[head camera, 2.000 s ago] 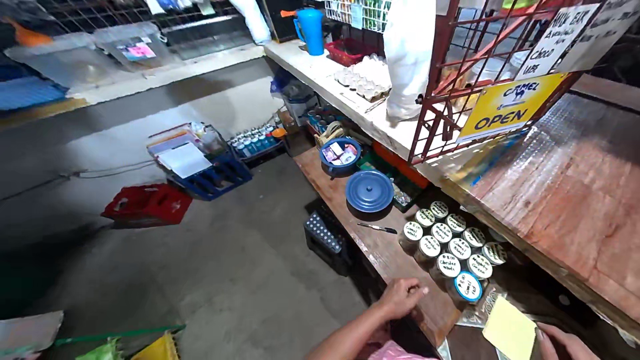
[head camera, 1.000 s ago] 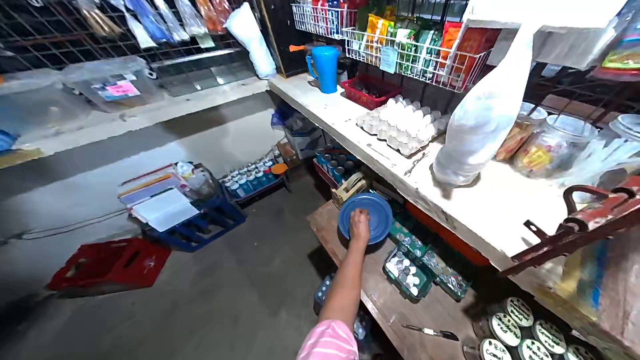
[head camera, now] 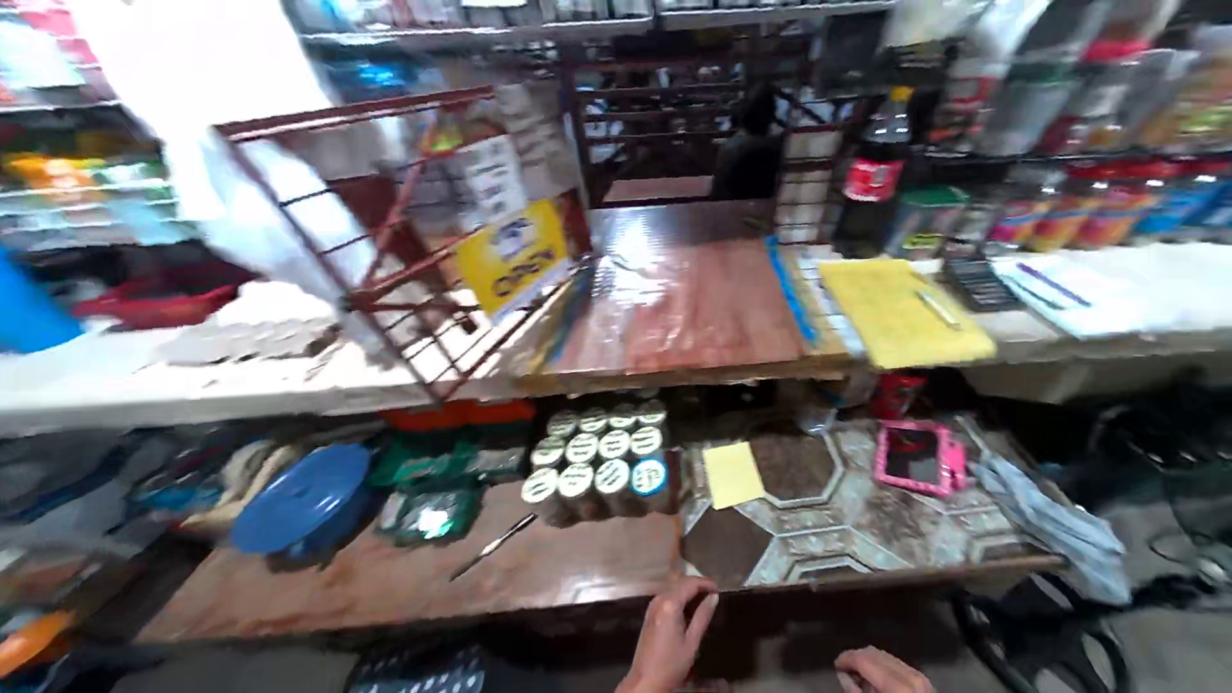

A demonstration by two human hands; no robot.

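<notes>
My left hand holds nothing, its thumb and fingers apart, at the front edge of the low wooden table. Low in the view is my right hand, only partly visible; nothing shows in it. Just beyond my left hand stand several lidded jars in rows, their lids marked with writing. A yellow notepad lies right of them on the patterned surface. Left of the jars are a pen, a green pack and a blue round lid or basin, tilted. A pink-cased device lies farther right.
A raised counter runs behind the table, with a red metal grille bearing a yellow sign, a cola bottle, yellow paper and a calculator. A grey-blue cloth hangs at the table's right end.
The view has swung far to the right. One second ago a hand was on the blue lid; now neither hand touches it. The lid sits tilted, and the yellow pad, earlier near a hand, lies on the table.
</notes>
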